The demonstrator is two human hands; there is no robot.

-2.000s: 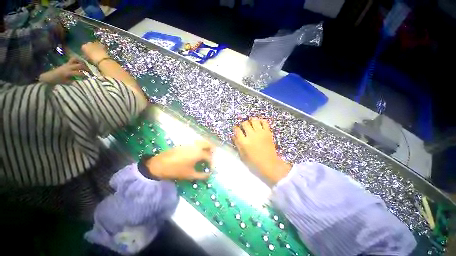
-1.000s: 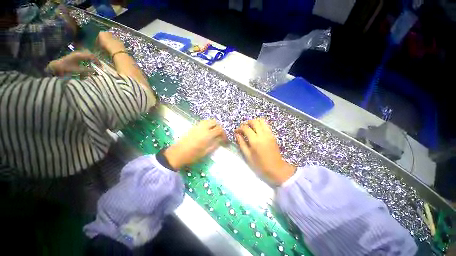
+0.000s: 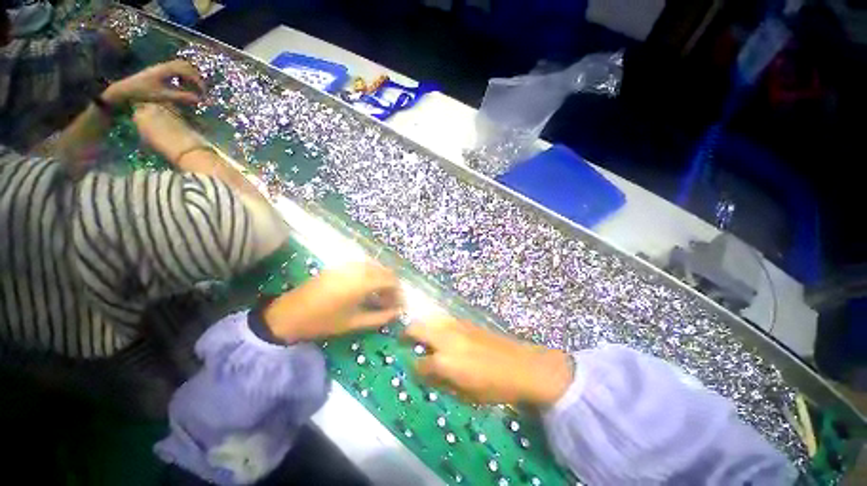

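My left hand [image 3: 333, 302] is over the green circuit boards [image 3: 433, 422] and the pale glaring rail [image 3: 328, 239], its fingers bent together. My right hand [image 3: 485, 363] is just right of it, over the boards, fingers curled and pointing left. Both hands are blurred, and I cannot tell whether small parts are between the fingers. The boards carry rows of round silver and dark parts. A long heap of small shiny metal parts [image 3: 428, 204] lies in the trough beyond the rail.
A neighbour in striped sleeves [image 3: 171, 223] works close on the left. The trough's raised rim [image 3: 656, 272] runs along the far side. On the white ledge are a blue tray [image 3: 563, 185], a clear bag [image 3: 523, 109], a small blue tray [image 3: 309, 71] and a grey device [image 3: 708, 271]. A pale stick [image 3: 805, 424] lies at right.
My right hand has moved from the parts heap back over the boards. My left hand went to the heap's near edge, then back over the boards. The neighbour's arms have shifted.
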